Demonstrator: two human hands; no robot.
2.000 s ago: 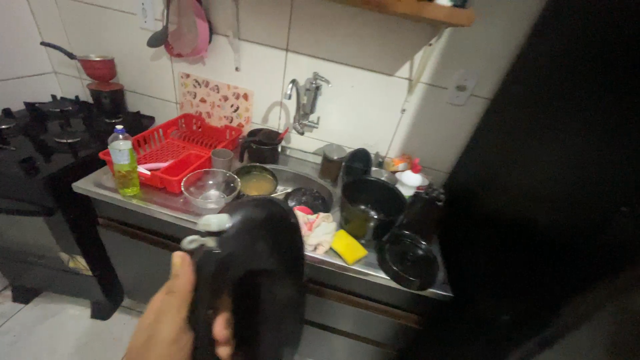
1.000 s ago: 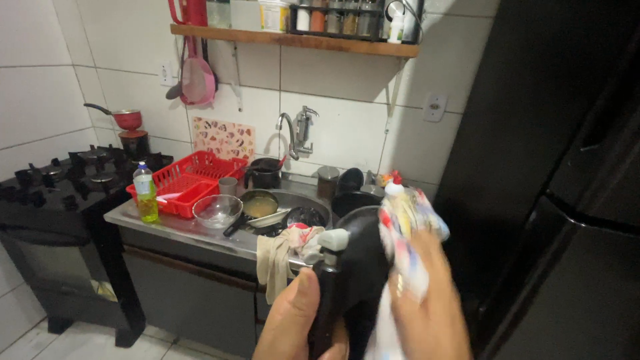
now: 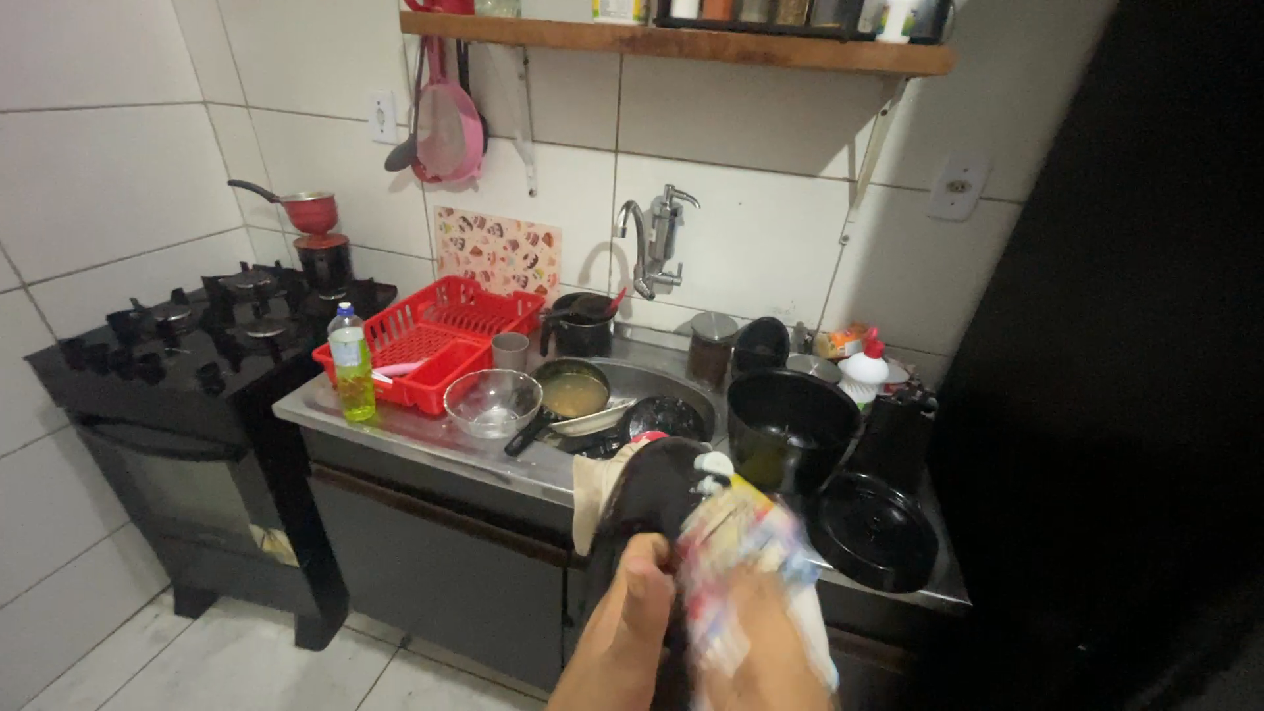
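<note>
My left hand (image 3: pixel 632 612) grips a dark, rounded object (image 3: pixel 657 489) with a pale fitting near its top; its exact kind cannot be told. Bunched in my right hand (image 3: pixel 765 632) is a multicoloured cloth (image 3: pixel 746 543), blurred, which lies against the right side of the dark object. Both hands are in front of the steel sink counter (image 3: pixel 474 464). Behind them the sink basin (image 3: pixel 671 380) holds a small pan (image 3: pixel 575 391) with cloudy liquid and other dark dishes. A beige cloth (image 3: pixel 592 489) hangs over the counter's front edge, partly hidden by the dark object.
Left of the basin are a glass bowl (image 3: pixel 494 403), a red dish rack (image 3: pixel 425 346) and a bottle of yellow-green liquid (image 3: pixel 353 365). A large black pot (image 3: pixel 793 420) and a black lid (image 3: pixel 874 531) stand right. A black stove (image 3: pixel 197 365) is far left, a wooden shelf (image 3: pixel 671 44) above.
The dark object was in my left hand alone two seconds ago; since one second ago my right hand has been at it with the cloth. The yellow sponge seen earlier is now mostly hidden.
</note>
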